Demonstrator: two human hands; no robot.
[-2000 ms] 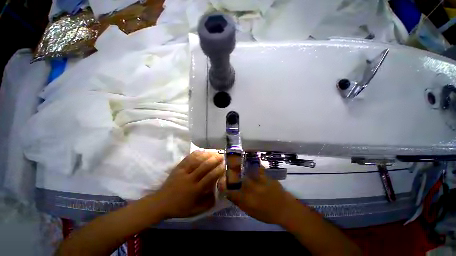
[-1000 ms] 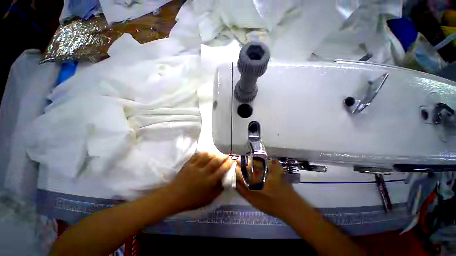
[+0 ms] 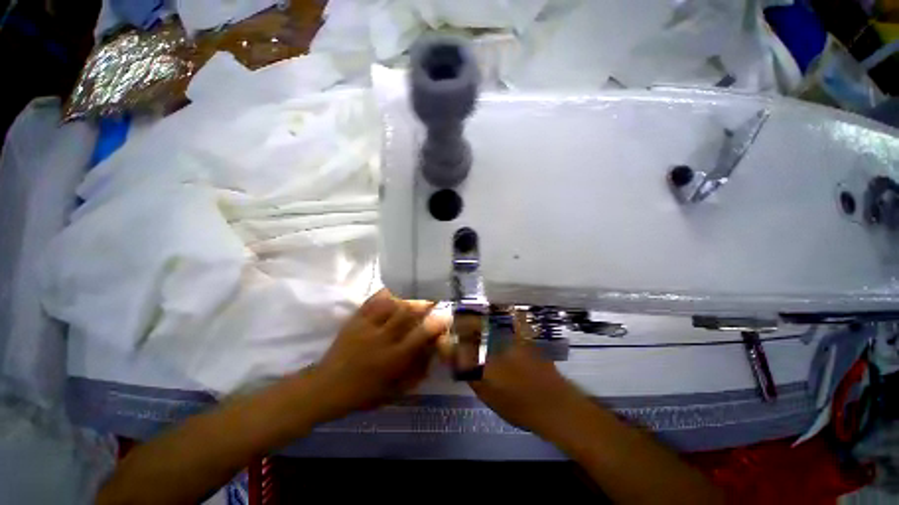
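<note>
The white sewing machine head (image 3: 582,197) lies across the centre and right. A chrome take-up lever guard (image 3: 468,325) stands at its front. White cloth (image 3: 187,247) is heaped left of the machine and reaches to my hands. My left hand (image 3: 380,345) lies on the cloth just left of the guard, with its fingertips beside the needle area. My right hand (image 3: 513,370) is just right of and partly behind the guard, its fingers close to my left fingertips. The cloth edge between the fingers, the needle and the presser foot are hidden or blurred.
Slim dark-red snips (image 3: 759,367) lie on the bed at the right. The table's grey ruler-marked edge (image 3: 246,416) runs along the front. A brown shiny plastic package (image 3: 133,74) is at the far left, and more white pieces (image 3: 631,44) lie behind the machine. Red-handled scissors (image 3: 850,390) are at the right end.
The view shifted and then mostly shifted back, moving the machine in the picture. Both hands stay at the needle area; less white cloth shows between and below them now.
</note>
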